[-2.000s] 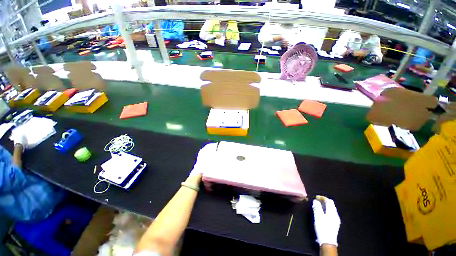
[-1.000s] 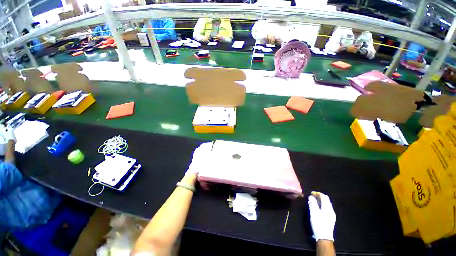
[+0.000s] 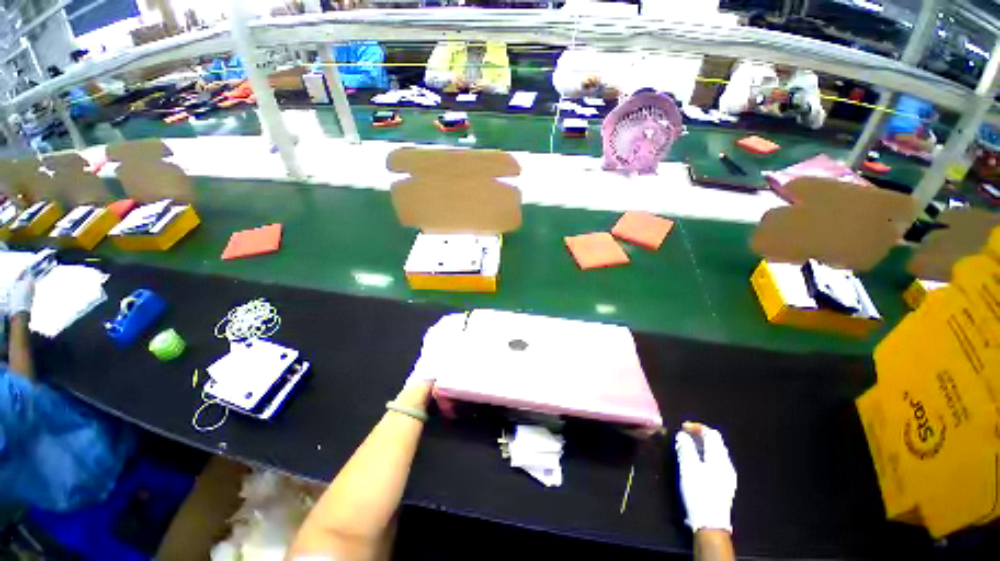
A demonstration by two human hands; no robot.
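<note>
A pink block [image 3: 545,367] with a dark round spot on its pale top lies on the black mat [image 3: 790,438]. My left hand [image 3: 443,348], in a white glove, lies against the block's left edge; its fingers blend into the pale surface, so its grip is unclear. My right hand [image 3: 705,477], gloved, rests on the mat right of the block, fingers loosely bent and nothing seen in it. A crumpled whitish bag [image 3: 535,454] lies at the block's front edge. A thin stick [image 3: 627,489] lies between bag and right hand.
Open yellow cartons [image 3: 452,282] and orange pads [image 3: 598,250] are on the green belt. White units [image 3: 254,375], a white cord [image 3: 249,319] and a blue dispenser [image 3: 135,315] lie left. Yellow flat cartons [image 3: 932,416] lean right. A blue-sleeved person [image 3: 49,438] is at far left.
The cartons and orange pads on the green belt have shifted left past the bench. The view has also turned slightly since the earliest frame. Both my hands and the pink block hold their places.
</note>
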